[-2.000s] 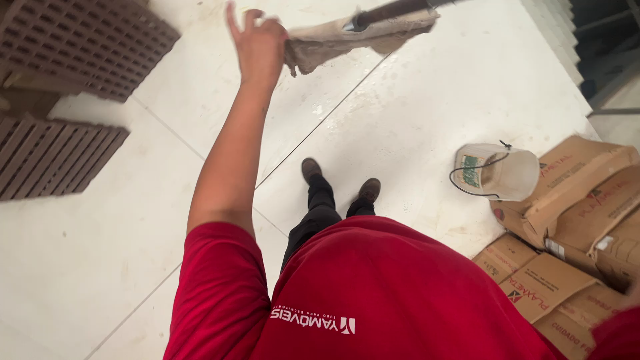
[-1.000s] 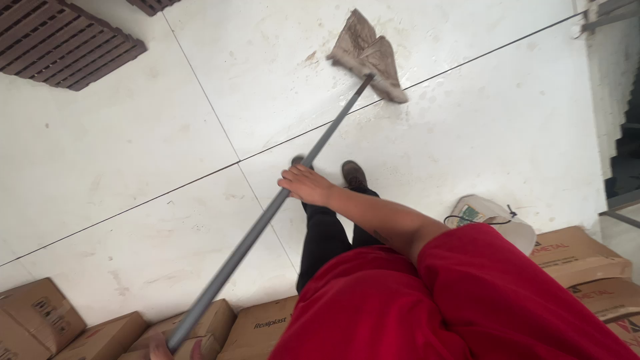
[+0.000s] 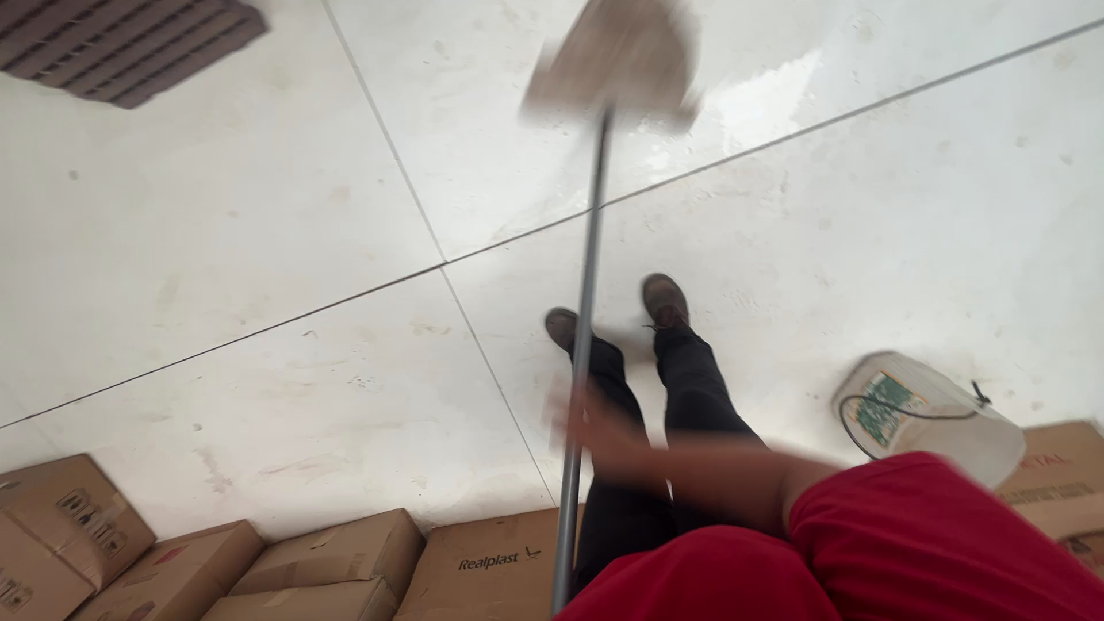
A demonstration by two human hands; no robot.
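Note:
A long grey metal handle (image 3: 590, 259) runs from the bottom edge up to a brown floor cloth (image 3: 617, 65), which is draped over its far end and blurred. The tool's head under the cloth is hidden. My right hand (image 3: 595, 427) is blurred at the middle of the handle, its fingers around the shaft in front of my dark trousers. The handle's near end leaves the frame at the bottom, beside my red shirt. My left hand is out of view.
Cardboard boxes (image 3: 487, 569) line the bottom edge. A translucent plastic bucket (image 3: 931, 423) with a dark handle stands at the right, beside another cardboard box (image 3: 1056, 470). A brown slatted plastic pallet (image 3: 138, 43) lies at the upper left. Wet patches shine on the pale floor (image 3: 768, 99).
Two seconds ago my left hand was at the cloth; one second ago both hands were on the handle. The cloth has since swung left and away, the handle stands more upright in view, and my left hand is gone.

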